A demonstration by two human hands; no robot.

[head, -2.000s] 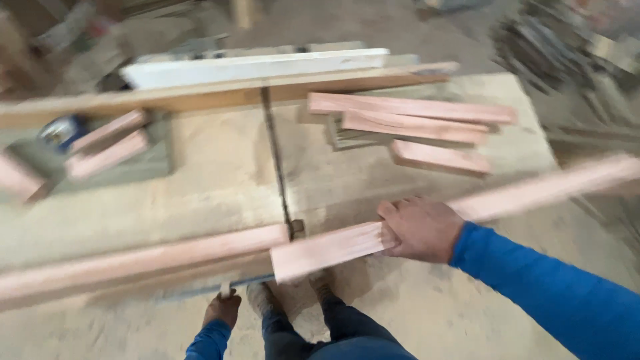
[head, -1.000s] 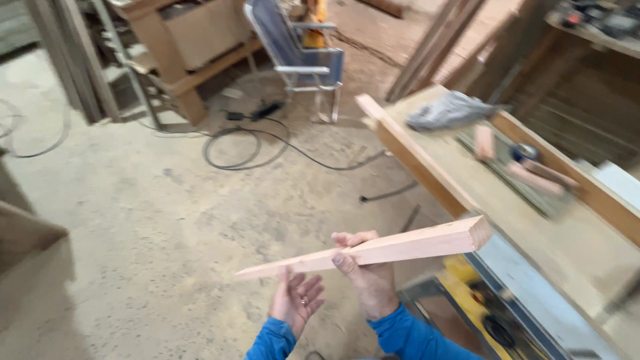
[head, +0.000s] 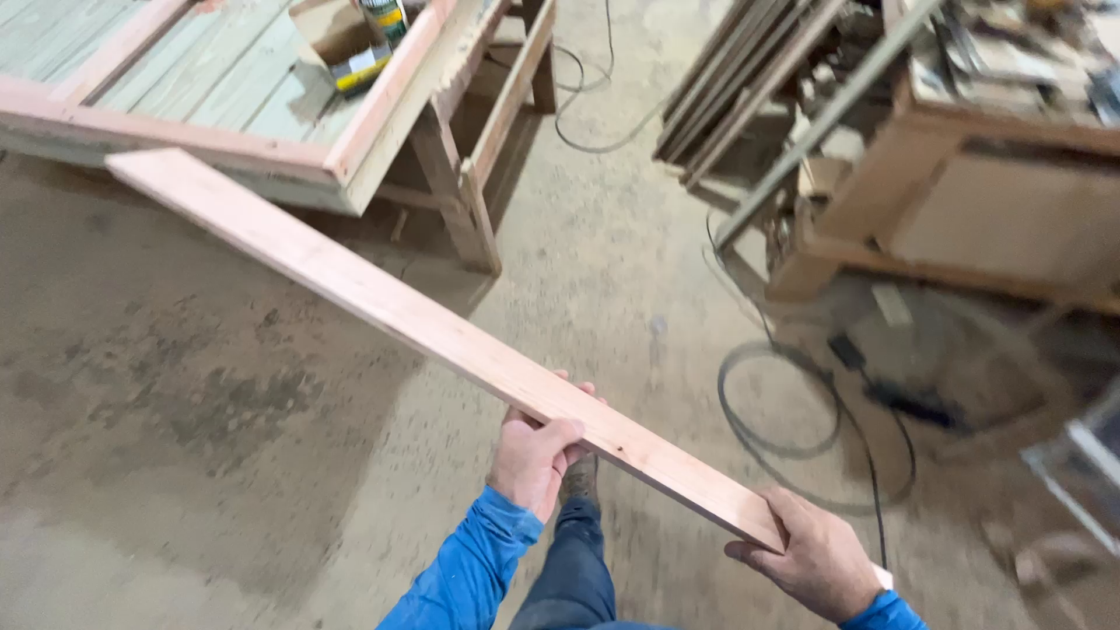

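Observation:
A long, pale pink wooden board runs diagonally across the view, from upper left to lower right. My left hand grips it right of its middle, thumb on the top face and fingers underneath. At the lower right end my right hand is closed around the board. The board's far end overlaps, in view, the near edge of a wooden frame with pale planks; whether they touch I cannot tell. On those planks stand an open cardboard box and a yellow and black package.
Wooden trestle legs support the planked frame. Black cable lies coiled on the dusty floor to the right. Leaning boards and a wooden cabinet piled with offcuts are at the upper right. Part of a folding chair shows at the right edge.
The view has swung from the work table with wood pieces to the planked frame. My right hand is now at the board's near end, while my left hand, loosely at the board one second ago, grips it.

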